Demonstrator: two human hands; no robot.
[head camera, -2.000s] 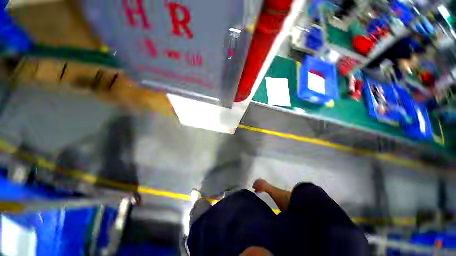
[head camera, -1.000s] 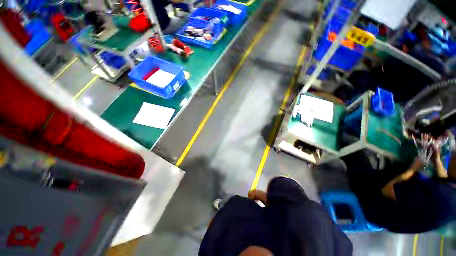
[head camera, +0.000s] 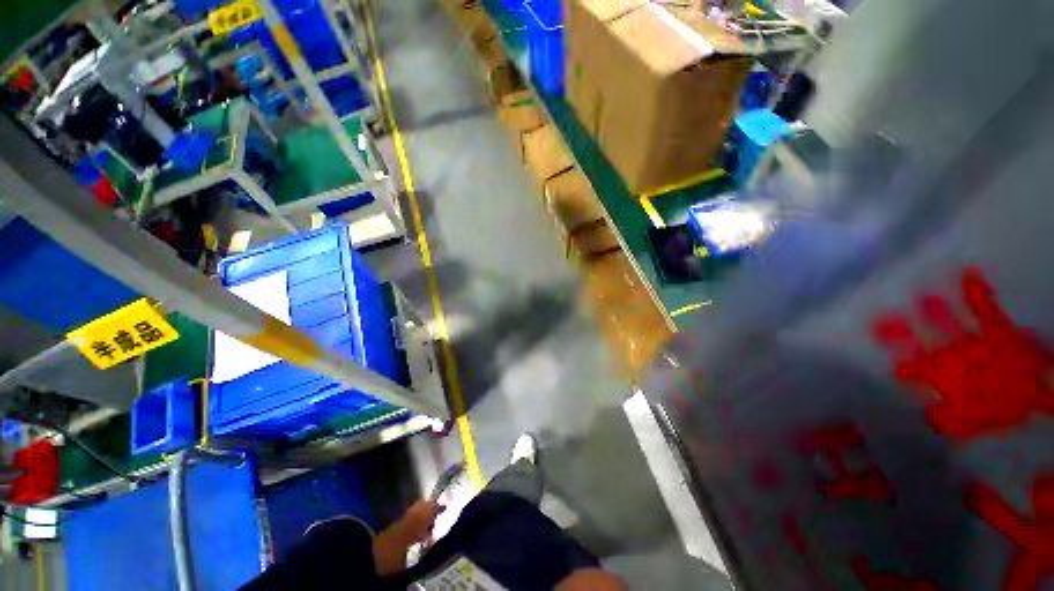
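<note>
My left hand shows small and blurred at the bottom, below a dark sleeve. White patches lie beside its fingers; I cannot tell whether it holds anything. A printed card hangs at my body. My right hand cannot be made out; a skin-coloured patch at the bottom edge is too cut off to name. Nearest on the left is a large blue bin with a white sheet on its side, resting on a trolley or rack.
A grey floor aisle with a yellow line runs ahead. A grey cabinet or board with red characters is close on the right. Cardboard boxes stand on and below the green bench at right. A small blue bin and metal tube are left.
The view has swung round. The red-lettered surface is now at the right, and the blue bin and rack have come close on the left. My visible hand appears lower and further left.
</note>
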